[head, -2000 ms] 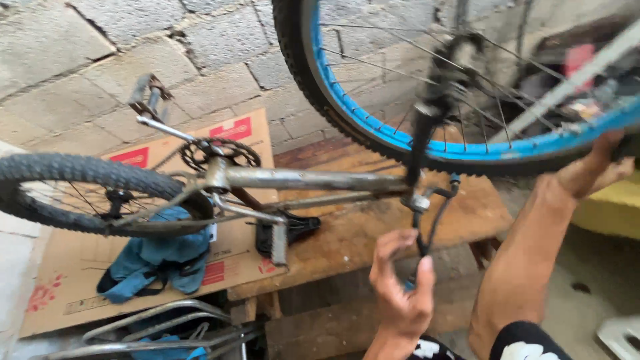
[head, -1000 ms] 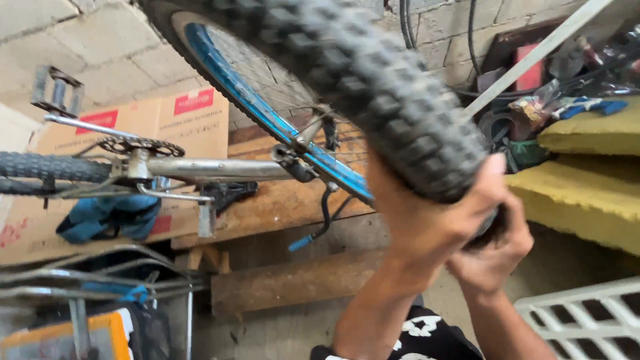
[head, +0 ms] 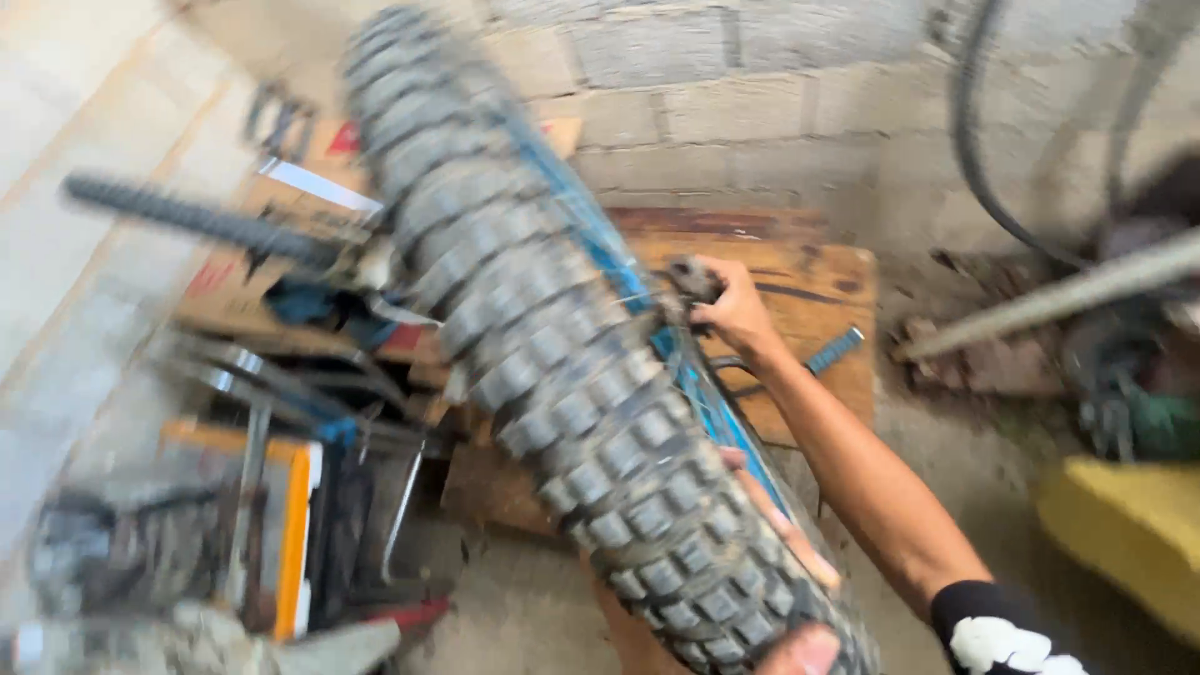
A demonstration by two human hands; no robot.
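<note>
A knobby bicycle tire (head: 600, 375) on a wheel with a blue rim (head: 591, 225) slants across the middle of the view. My left hand (head: 792, 562) grips the tire low down, its fingers around the rim side and its thumb on the tread; the palm is hidden. Beside the rim, my right hand (head: 731, 300) is closed around a dark metal part near the wheel's hub, blurred and partly covered. Behind the wheel lies the bicycle, its other wheel (head: 197, 216) to the left. A blue handlebar grip (head: 834, 350) shows beyond my right forearm.
A wooden bench (head: 844, 281) and cardboard stand against a block wall (head: 731, 112). Metal tubing and an orange-edged case (head: 295, 534) are at lower left. A pale pole (head: 1050, 295) slants in from the right, above a yellow block (head: 1125, 534).
My right hand has moved from the tire to the metal part beside the rim, while my left hand remains on the tire. The wheel has tilted more upright. The view has shifted.
</note>
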